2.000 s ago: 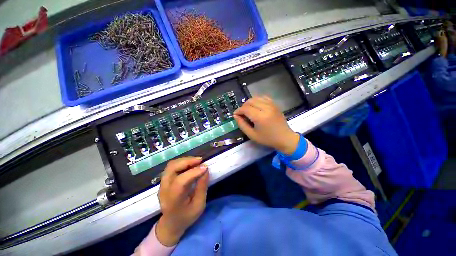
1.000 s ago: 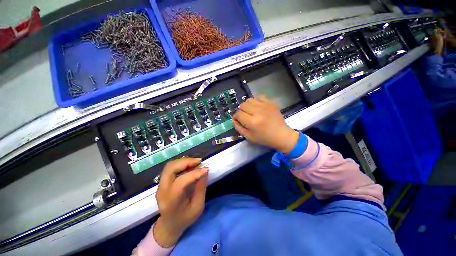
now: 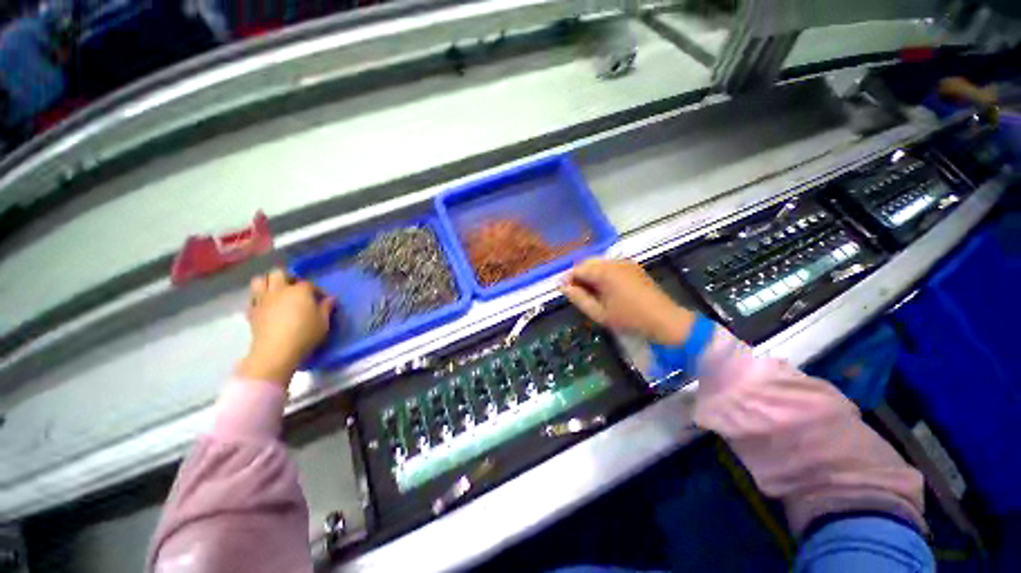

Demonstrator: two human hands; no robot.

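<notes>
The green circuit board (image 3: pixel 504 431) with its row of dark upright parts lies in a black board carrier (image 3: pixel 386 492) in front of me. Behind it stand the left parts bin (image 3: pixel 336 293) with grey leaded components (image 3: pixel 412 269) and the right parts bin (image 3: pixel 549 193) with orange leaded components (image 3: pixel 509 249). My left hand (image 3: pixel 289 319) is over the left bin's left edge, fingers curled; whether it holds a piece cannot be told. My right hand (image 3: pixel 618 297) is near the right bin's front right corner, thumb and fingertips close together; any small piece there is too small to see.
A red holder (image 3: pixel 222 249) stands on the ledge left of the bins. More carriers with boards (image 3: pixel 784 263) lie along the conveyor rail (image 3: pixel 526 504) to the right. Blue crates (image 3: pixel 963 336) are below right. Another person's hand (image 3: pixel 965 92) shows at the far right.
The view has tilted up and shows more of the ledge. My left hand has moved from the carrier's front edge to the left bin. My right hand has moved off the board towards the right bin.
</notes>
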